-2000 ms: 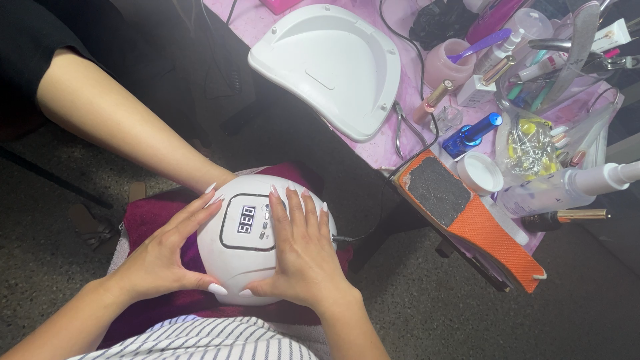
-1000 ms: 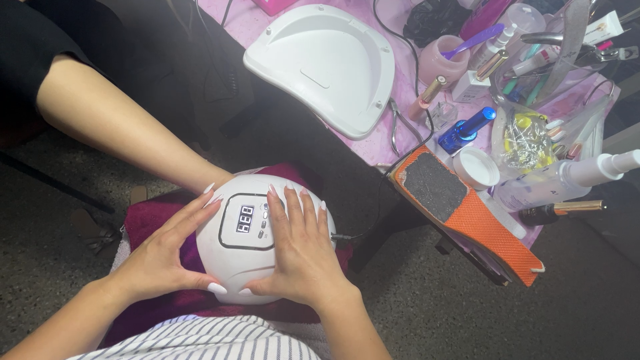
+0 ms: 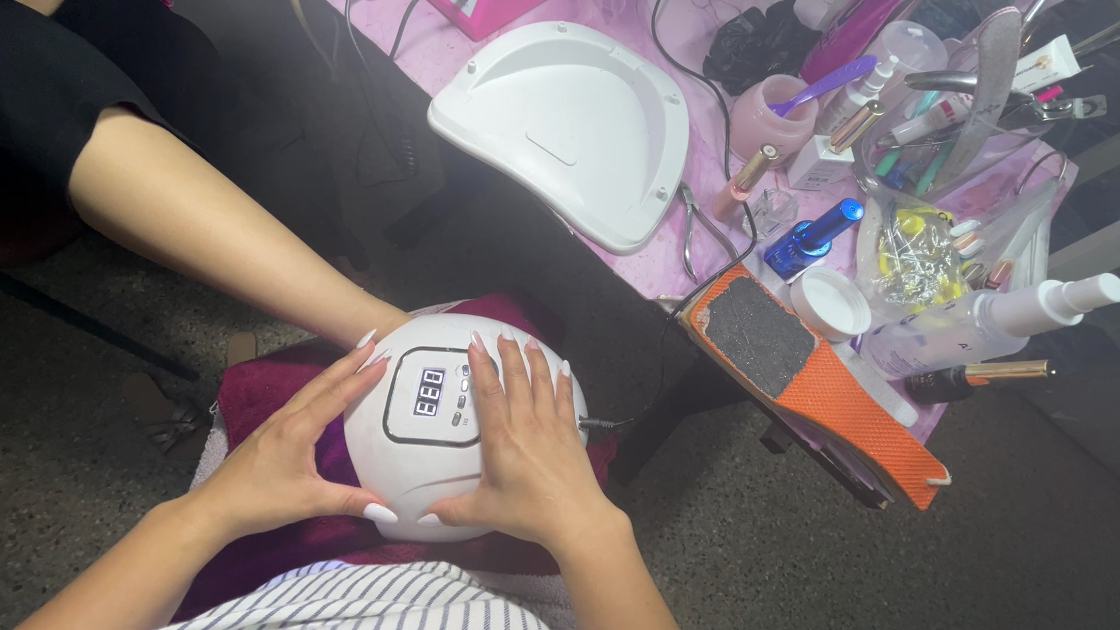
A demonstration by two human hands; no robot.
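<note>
A white nail-curing lamp with a lit digital display rests on a maroon towel over the lap. My left hand lies along the lamp's left side, its fingertips near the top edge and its thumb low on the shell. On the right part of the lamp's top my right hand lies flat, fingers slightly spread, beside the display and buttons. Another person's forearm reaches in from the upper left, and that person's hand is hidden under the lamp.
The pink-covered table at upper right holds a white lamp base, cuticle nippers, a blue polish bottle, a white lid and a clear spray bottle. An orange foot file overhangs its edge. A black cable runs to the lamp.
The characters on the lamp's display have changed. Both hands and the other person's forearm stay in about the same place.
</note>
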